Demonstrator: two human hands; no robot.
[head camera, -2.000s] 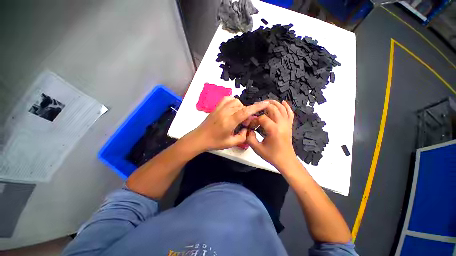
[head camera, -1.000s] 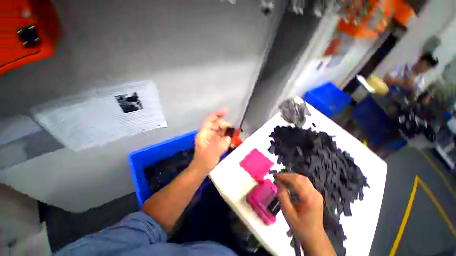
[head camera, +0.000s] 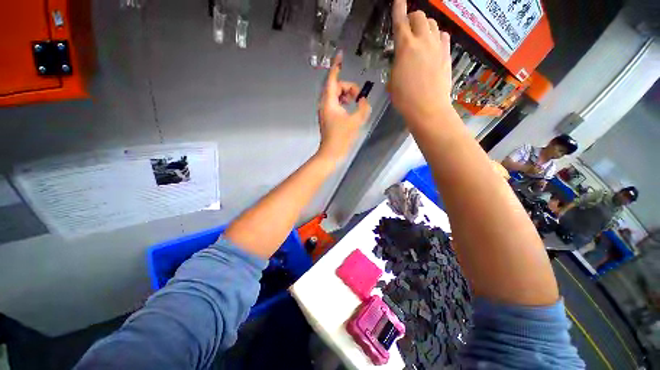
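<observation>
My left hand is raised before the grey panel and holds a small black piece between thumb and fingers, its index finger pointing up. My right hand is raised higher, near the hanging clear and dark strips; its fingertips reach the top edge, and whether it holds anything cannot be told. Below, the pink fixture lies on the white table with a black piece in its recess. The plain pink square lies just beyond it. A heap of black pieces lies to the right, partly behind my right forearm.
An orange housing is overhead at right, another orange part at upper left. A blue bin stands left of the white table. A grey crumpled bundle lies at its far end. Two people are at right.
Both hands have risen from table height to the hanging strips. My right hand has left the pink fixture. The view has tilted up, showing more of the overhead strips and orange housing.
</observation>
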